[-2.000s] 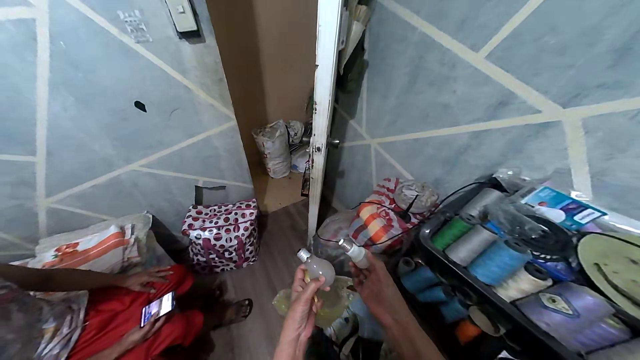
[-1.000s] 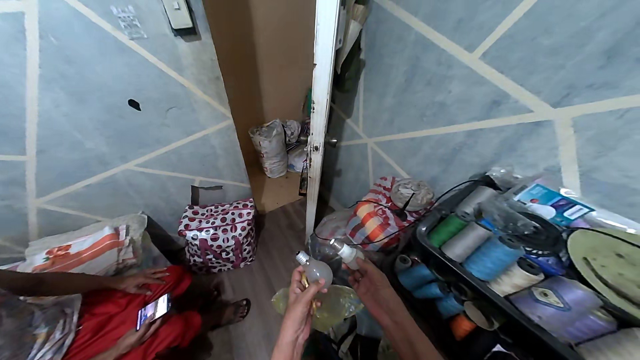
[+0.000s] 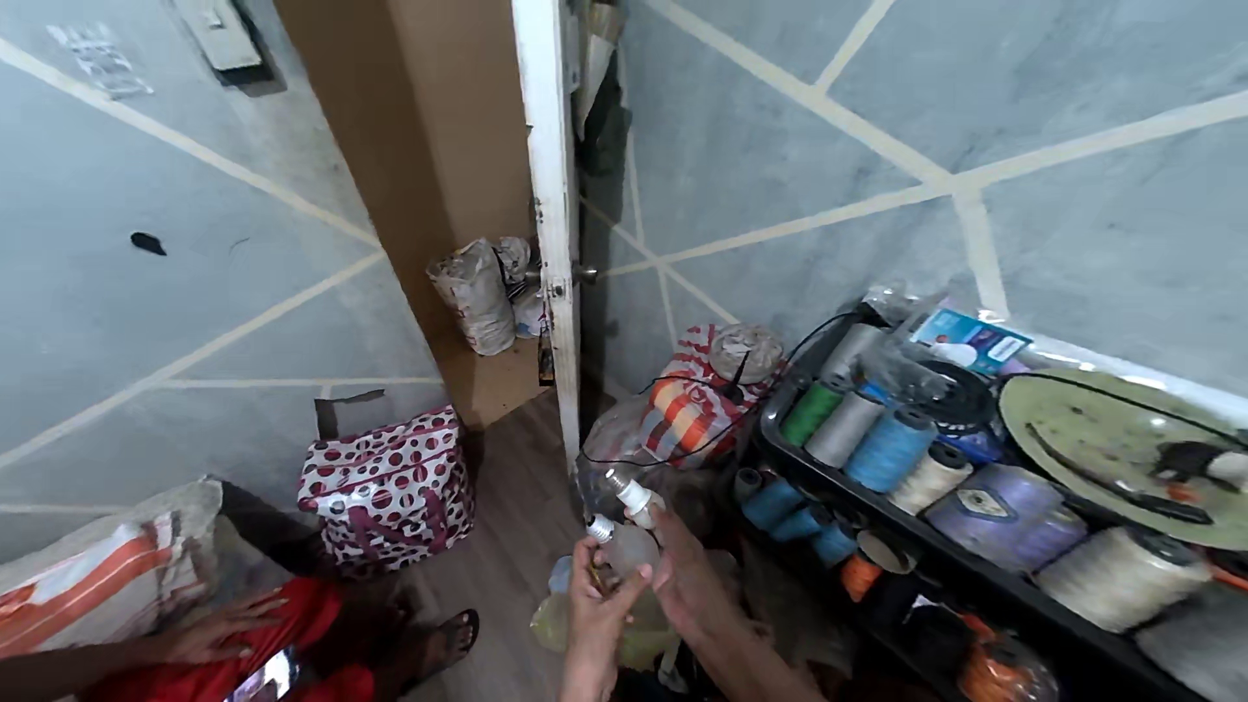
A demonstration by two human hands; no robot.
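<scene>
A frosted light bulb with a metal screw base [image 3: 629, 551] is in my left hand [image 3: 602, 609], its base pointing up and to the left. My right hand [image 3: 682, 575], close beside it, holds a second bulb-like piece with a white collar and a metal screw base [image 3: 636, 497], also tilted up and left. The two pieces are side by side, and the fingers of my right hand are near the frosted glass. Whether they touch it, I cannot tell. Below my hands is a yellowish translucent plastic bag or container [image 3: 556, 624], partly hidden by them.
A black rack [image 3: 882, 507] of thread spools stands at the right, with a greenish round lid or tray [image 3: 1111, 439] on it. A white door edge [image 3: 556, 224] rises ahead. At left are a dotted bag [image 3: 395, 497] and a seated person's hand [image 3: 229, 629] beside a phone.
My hands keep their hold on the two pieces and stay close together. The piece in my right hand now sits nearer the frosted bulb than two seconds ago.
</scene>
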